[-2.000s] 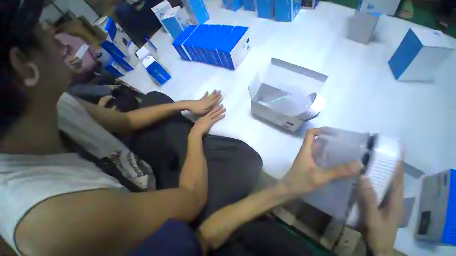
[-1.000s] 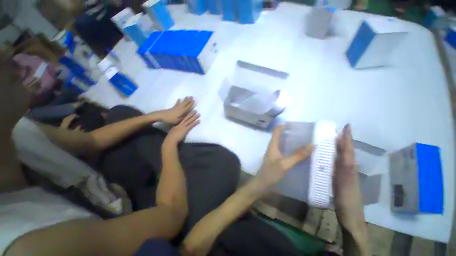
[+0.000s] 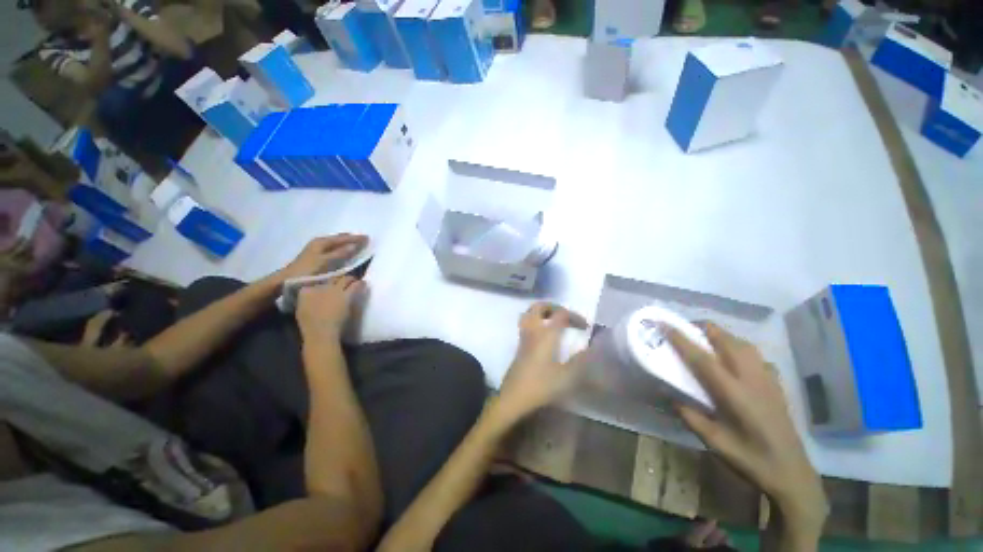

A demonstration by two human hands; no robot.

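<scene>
My right hand (image 3: 744, 410) grips a white product unit (image 3: 670, 350), its rounded end tilted up towards me. My left hand (image 3: 536, 356) is beside the unit on its left, with bent fingers. A blurred, see-through or greyish shape lies between my hands; I cannot tell if my left hand holds it. An open carton with a grey-white flap (image 3: 690, 303) lies behind and under the unit, partly hidden by my hands. A second open carton (image 3: 485, 267) stands farther left, with a clear plastic tray (image 3: 501, 239) in it.
A closed blue-and-grey box (image 3: 862, 361) stands at right. A row of blue boxes (image 3: 323, 146) lies at far left; more boxes stand at the back. A seated person's hands (image 3: 329, 283) hold a pale item at left. The slatted table edge (image 3: 647, 466) runs in front.
The unit has turned from its ribbed side to its rounded end. My left hand has drawn away from it to the left. The neighbouring person's hands now hold a pale item. The view has shifted.
</scene>
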